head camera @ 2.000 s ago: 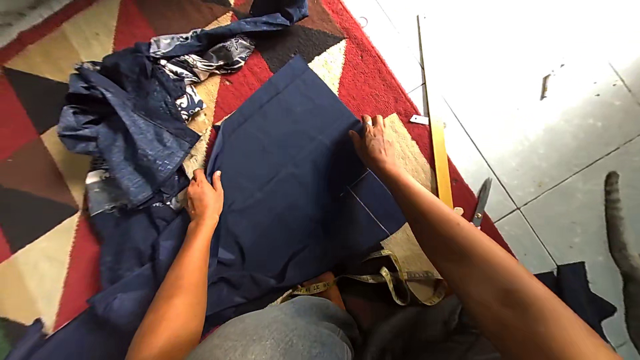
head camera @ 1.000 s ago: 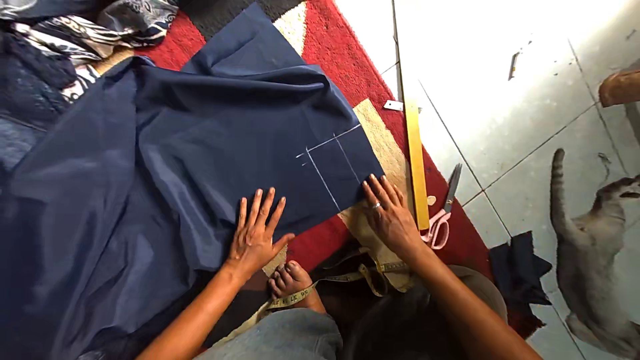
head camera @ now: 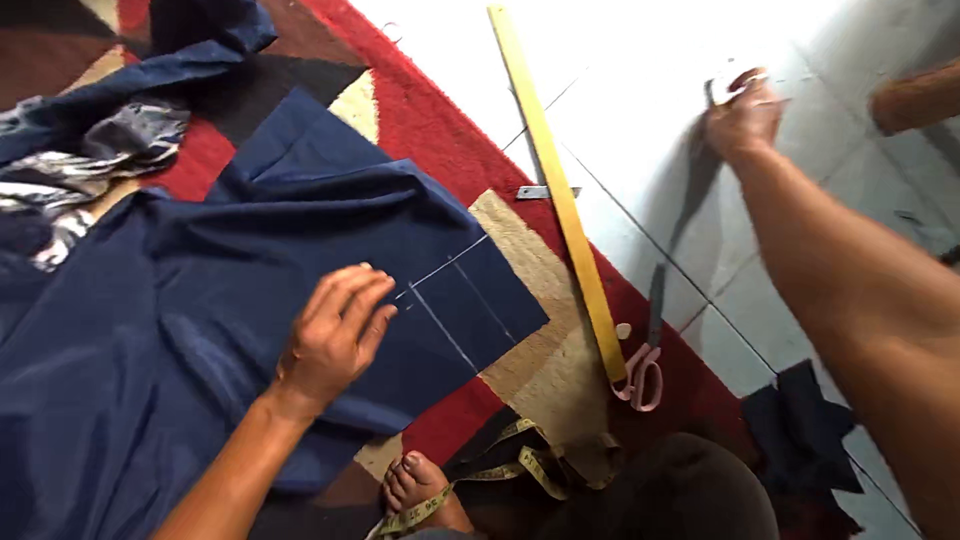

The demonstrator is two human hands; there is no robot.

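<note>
Navy fabric (head camera: 247, 300) lies spread and rumpled over the rug, with white chalk lines near its right corner. My left hand (head camera: 334, 330) is just over the fabric beside these lines, fingers loosely bent and holding nothing. Out to the right over the floor tiles, my right hand (head camera: 746, 120) is closed around a small white thing (head camera: 726, 88) whose kind I cannot tell. Between the hands, a yellow ruler (head camera: 559, 187) lies across the rug's edge, over a small metal strip (head camera: 534, 193). Pink-handled scissors (head camera: 646, 375) and a small pale disc (head camera: 623, 331) are by its lower end.
A yellow tape measure (head camera: 499, 472) loops by my bare foot (head camera: 420, 487). Dark fabric scraps (head camera: 799, 427) lie at the lower right. Patterned cloth (head camera: 97, 169) is bunched at the left on the patterned rug (head camera: 427, 97). A brown, rounded object (head camera: 915, 97) juts in at the right.
My right hand has left the corner of the navy fabric and reached out over the tiles, now holding something white. My left hand has lifted, its fingers now bent. The cat is no longer in view.
</note>
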